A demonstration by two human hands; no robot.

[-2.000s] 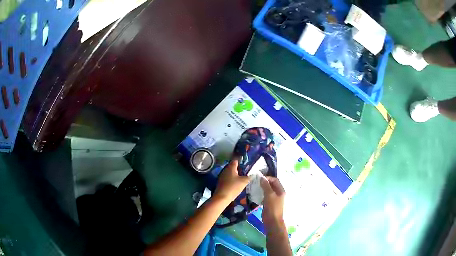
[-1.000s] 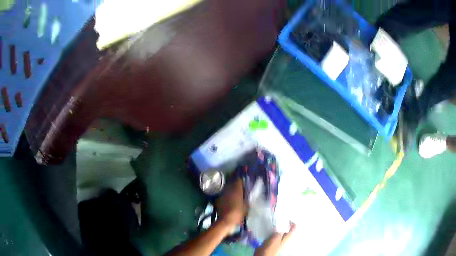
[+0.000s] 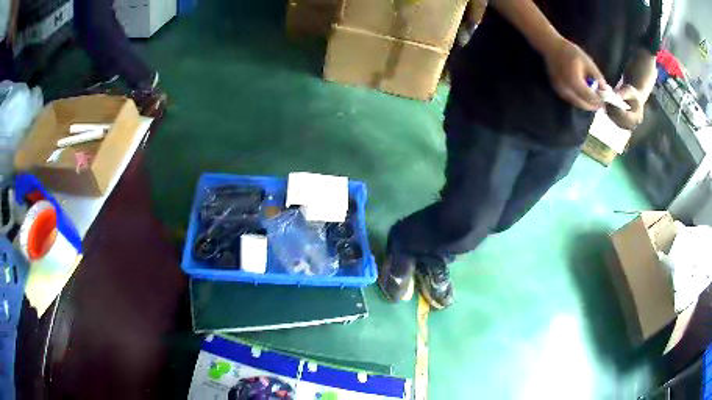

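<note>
Neither of my hands is in the picture. The printed carton (image 3: 336,386), white and blue with green spots, lies nearest in front of me and is cut off by the bottom edge. The top of the dark patterned pouch (image 3: 264,388) shows on it at the bottom edge. Beyond the carton, the blue parts bin (image 3: 273,278) holds black parts, clear bags and white cards or papers. The bin stands on a dark green flat-topped thing (image 3: 273,306).
A person (image 3: 507,133) stands right of the bin, holding a small white item. Cardboard boxes stand behind (image 3: 390,58) and at the right (image 3: 644,273). At the left are an open carton (image 3: 109,160), an orange-red, white and blue round item (image 3: 45,234) and a blue basket (image 3: 9,312).
The view has swung up and right. My hands, the tissue and the round metal lid have left the picture. The pouch is now mostly cut off, and the standing person shows much more fully.
</note>
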